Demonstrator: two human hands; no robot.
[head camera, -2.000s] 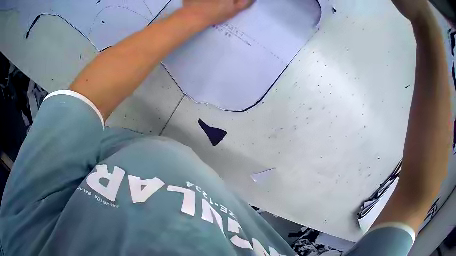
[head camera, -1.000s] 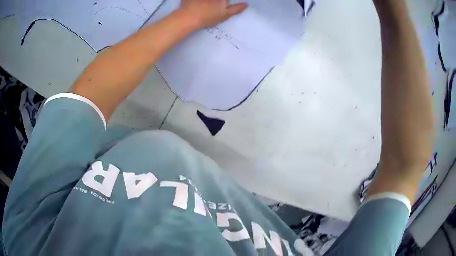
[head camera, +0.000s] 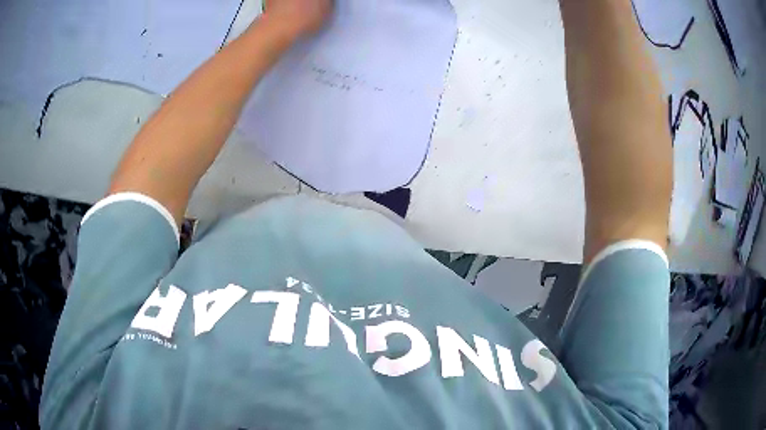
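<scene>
A large paper-topped cut panel (head camera: 361, 117) with a rounded near end and a thin dark edge lies flat in front of me. Small print shows on it. My left hand (head camera: 298, 15) is over its upper left part, blurred and cut off by the top edge; its fingers are not clear. My right forearm reaches up past the panel's right side, and my right hand is out of the picture. No cutting machine is visible. A dark triangular offcut (head camera: 392, 201) lies at the panel's near edge.
The pale table (head camera: 512, 126) has a small pale scrap (head camera: 476, 198) on it. More marker paper (head camera: 109, 50) lies at left. Several cut bundles (head camera: 731, 164) with dark edges lie at right. Fabric waste (head camera: 504, 281) is heaped below the table's near edge.
The view has turned. The panel and my left hand sit further left in the picture, and the dark offcut now shows against the panel's edge. More bundles show at right.
</scene>
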